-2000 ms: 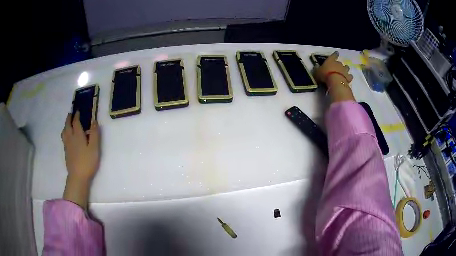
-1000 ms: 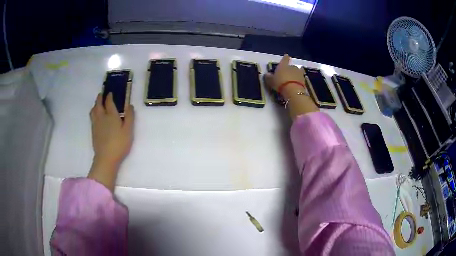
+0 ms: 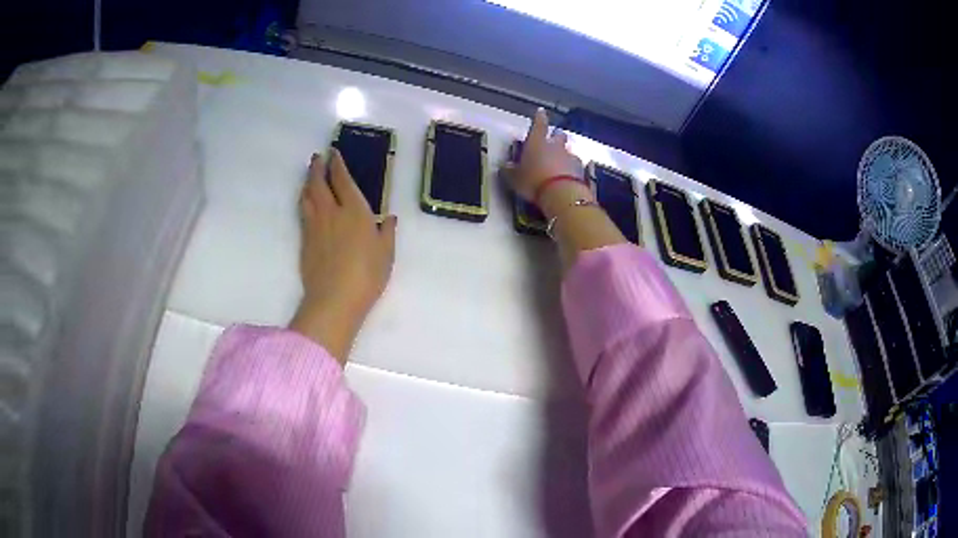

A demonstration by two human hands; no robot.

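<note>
Several dark slab devices with yellow-beige edges, likely mini projectors, lie in a row on the white table. My left hand point(image 3: 345, 244) is on the lower part of the leftmost mini projector point(image 3: 368, 158), fingertips on its top panel and thumb at its right edge. A second mini projector point(image 3: 456, 170) lies untouched beside it. My right hand point(image 3: 548, 173) reaches over the third mini projector point(image 3: 532, 219) and hides most of it; its index finger points past the far end. Whether it grips the device is hidden.
The screen point(image 3: 641, 37) glows behind the row. A remote control point(image 3: 743, 349) and a black smartphone point(image 3: 812, 368) lie at right. A small dark item point(image 3: 759, 433) is partly behind my right sleeve. A ribbed white block point(image 3: 79, 263) stands at left; a fan point(image 3: 898, 192) and tape roll point(image 3: 840, 517) at right.
The view has swung left. My right hand has moved leftward along the row, from the far right device to the third from left. My left hand stays on the leftmost one. The screen is brighter.
</note>
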